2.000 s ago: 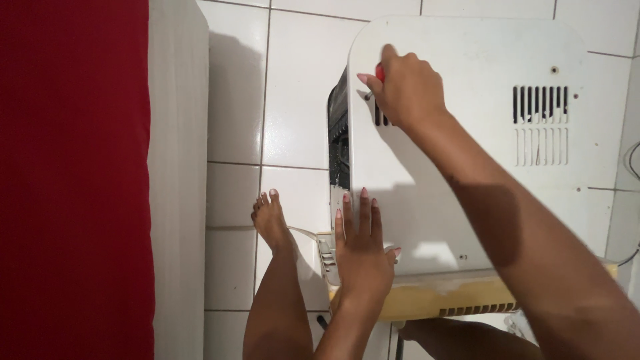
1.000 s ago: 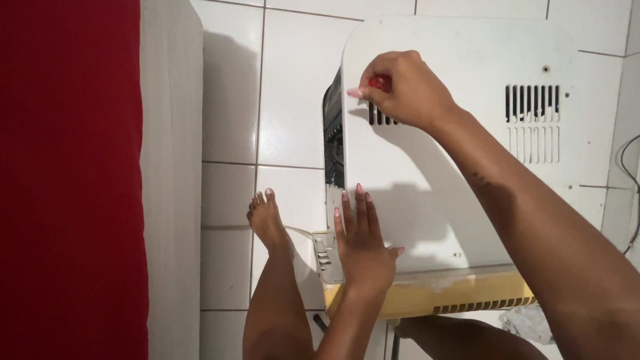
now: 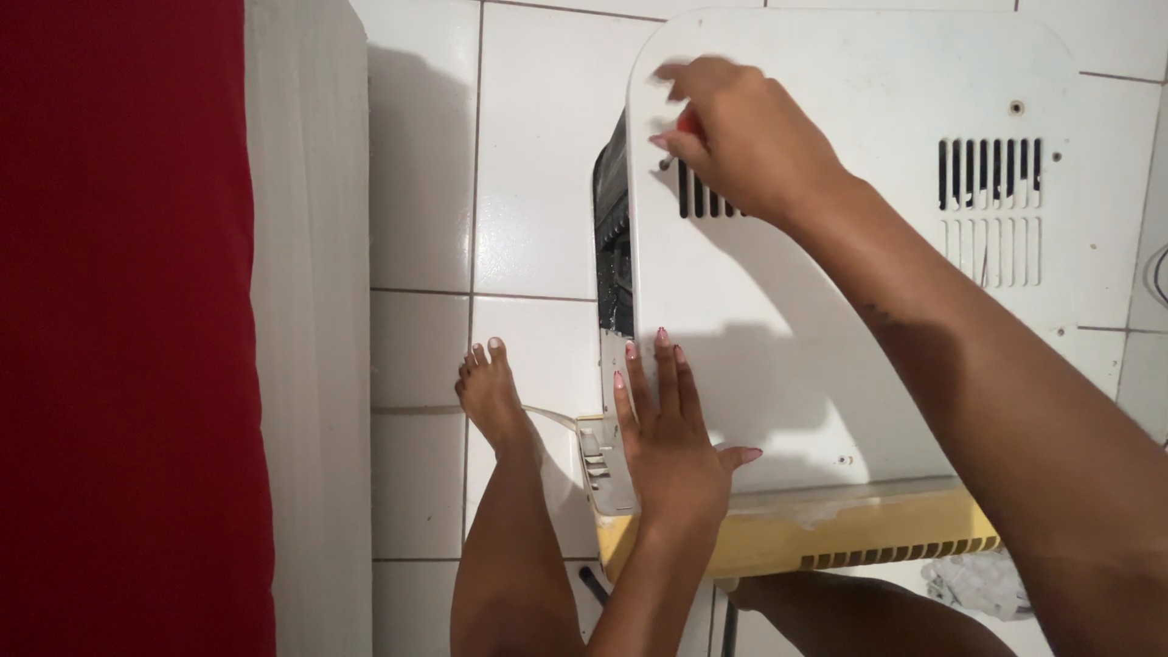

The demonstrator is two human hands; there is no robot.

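A white metal housing panel of an appliance with slotted vents lies below me, with a yellowed plastic edge nearest my body. My right hand is at the panel's upper left corner, around the red handle of a screwdriver; its shaft points down at a screw spot beside the left vent, and the handle is mostly hidden by the hand. My left hand rests flat with fingers spread on the panel's lower left edge, holding nothing.
White floor tiles surround the appliance. A bed or mattress side with a red cover stands at the left. My bare foot is beside a pale cable. A crumpled whitish cloth or bag lies at the lower right.
My right hand stays at the same corner with the red handle; its fingers have loosened and spread from their curl around it. My left hand has stayed on the panel's edge.
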